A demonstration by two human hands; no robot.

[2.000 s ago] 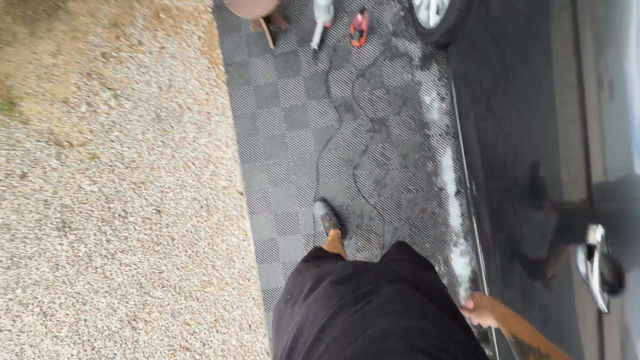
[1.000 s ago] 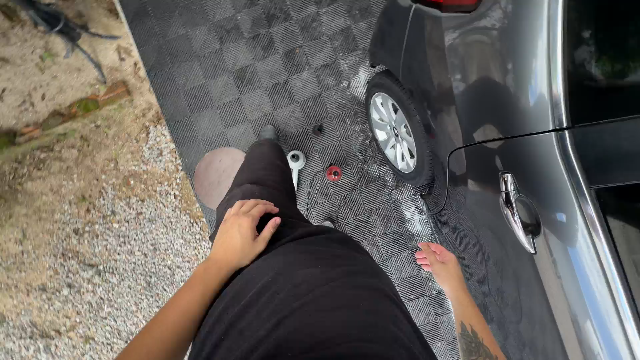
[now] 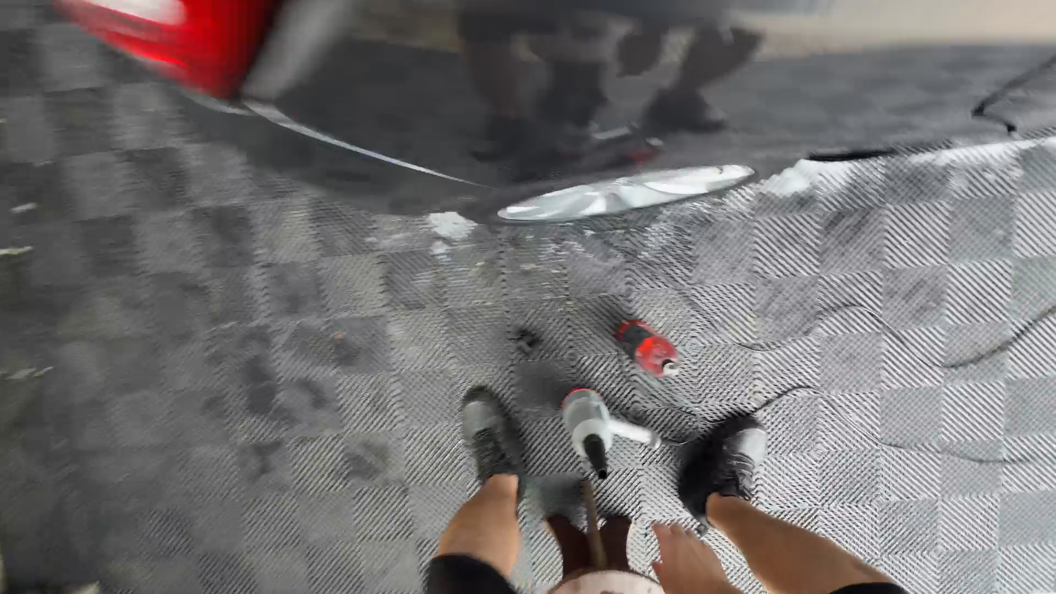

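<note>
One of my hands (image 3: 691, 561) shows at the bottom edge between my legs, beside the round seat of a small stool (image 3: 606, 582); it looks like my right hand, with nothing visible in it, and its fingers are partly blurred. My left hand is out of view. On the mat between my shoes stands a white and grey tool with a black nozzle and a white handle (image 3: 587, 425). Beyond it is a red and black tool (image 3: 648, 348). A small dark object (image 3: 525, 338) lies to its left.
Across the top runs the dark, glossy side of a car (image 3: 396, 91), with a red tail light (image 3: 190, 41) and the wheel (image 3: 627, 194) low down. A dark cord (image 3: 924, 359) snakes over the checkered floor mat (image 3: 825, 528) at the right. My shoes (image 3: 491, 425) flank the white tool.
The view has turned to face the car's rear side. My left hand, on my thigh a second ago, is no longer seen. The stool is now between my legs.
</note>
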